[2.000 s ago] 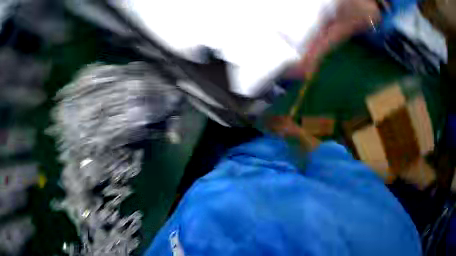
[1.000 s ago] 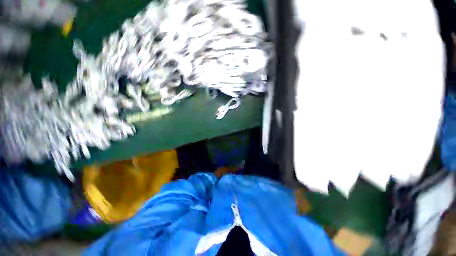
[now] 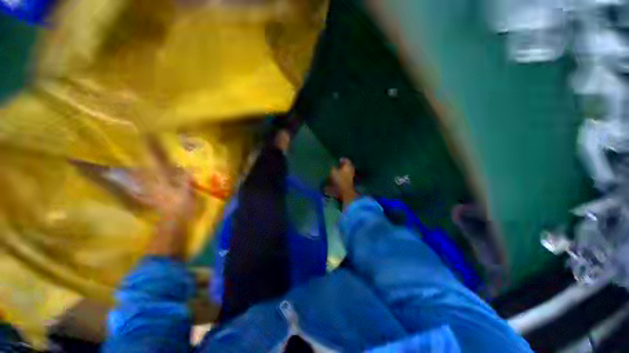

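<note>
A large crumpled yellow bag (image 3: pixel 207 62) fills the upper left, below the green bench edge. My left hand (image 3: pixel 169 196) is at the bag's opening, over its yellow folds. It is blurred, and whether it grips the bag or something pale beside the fingers cannot be told. Small orange-red and whitish bits show beside this hand. My right hand (image 3: pixel 343 178) is small and blurred near the centre, above the green floor. Its fingers look bent, but whether they hold anything cannot be told.
Heaped whitish coiled cables (image 3: pixel 600 152) lie on the green bench (image 3: pixel 510 131) at the right. A blue plastic stool or crate (image 3: pixel 307 220) stands at floor level beside a dark trouser leg (image 3: pixel 255 241). Small white scraps lie on the green floor (image 3: pixel 386 131).
The view has swung down to the left. The yellow bag is now large and near, both my hands have come into view, and the white stack at the right has left the picture.
</note>
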